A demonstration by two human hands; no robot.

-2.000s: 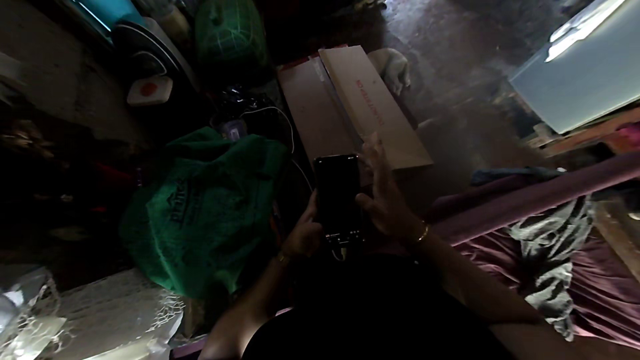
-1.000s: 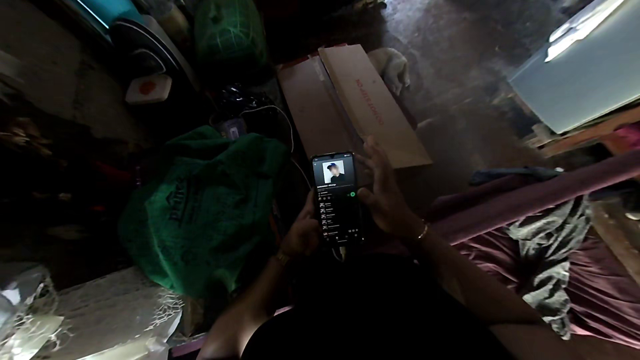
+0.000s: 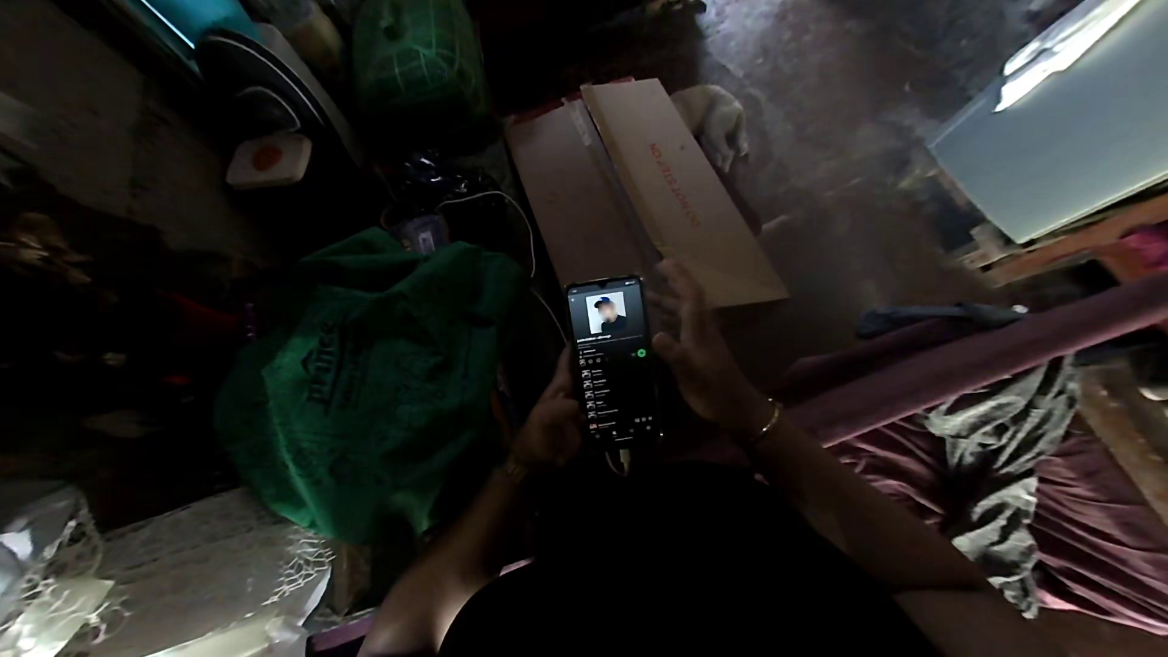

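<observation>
A smartphone [image 3: 614, 365] with a lit, dark-themed screen stands out in front of my dark-clothed torso. My left hand [image 3: 552, 420] grips its left edge. Just off the phone's right side is my right hand [image 3: 698, 351], fingers apart and raised, a thin bracelet [image 3: 774, 422] at the wrist. A white cable plug [image 3: 623, 463] is at the phone's lower end. The screen shows a picture at the top and a list beneath it. Whether the right thumb touches the phone's edge is hard to tell.
Green cloth [image 3: 365, 392] bearing writing lies at left. Flat cardboard boxes [image 3: 680, 192] lie ahead, with a pale animal [image 3: 721, 123] beside them. A green container [image 3: 415, 64] is at the upper left. Purple fabric [image 3: 1086, 529] and a grey cloth [image 3: 999, 474] lie at right, below a pale blue-grey panel [image 3: 1049, 137].
The phone's screen was dark two seconds ago and is lit now. My right thumb, earlier over the phone, has moved off to the right.
</observation>
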